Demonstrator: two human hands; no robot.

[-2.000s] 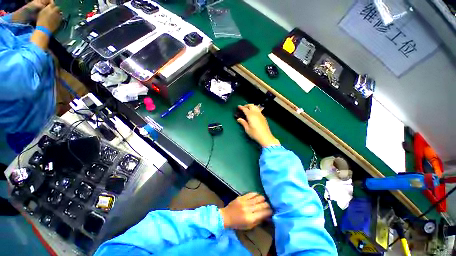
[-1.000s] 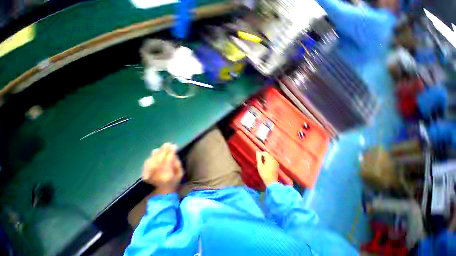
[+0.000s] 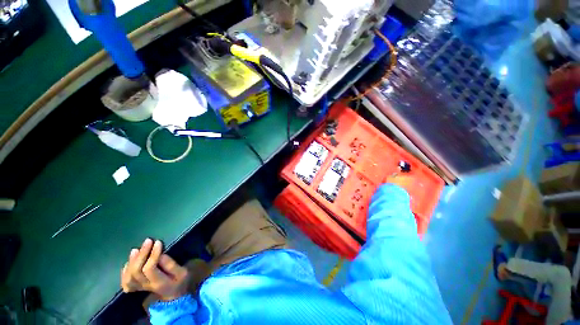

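Note:
The red parts tray [image 3: 416,200] lies to the right of my lap. It holds two silvery rectangular boards [image 3: 311,162] and several small black parts [image 3: 404,166]. My right hand [image 3: 395,185] reaches into its right side, blurred and partly covered by the sleeve; its fingertips are beside a small black part and I cannot tell if they grip it. My left hand [image 3: 152,270] is at the bench's front edge, palm partly up, fingers loosely curled and apart, with nothing visible in it. Thin tweezers [image 3: 76,220] lie on the green mat [image 3: 172,203].
On the mat are a white square [image 3: 121,174], a yellow ring [image 3: 169,159] beside a white stick [image 3: 202,134], a clear bottle [image 3: 119,142] and a tape roll [image 3: 130,98]. A yellow-black soldering iron [image 3: 254,56] sits at the back. A pocketed tray [image 3: 470,95] stands beyond the red tray.
The view has turned from the bench's left side towards the red tray. My right hand has moved from the bench into the tray, then farther across it. My left hand has loosened at the bench edge.

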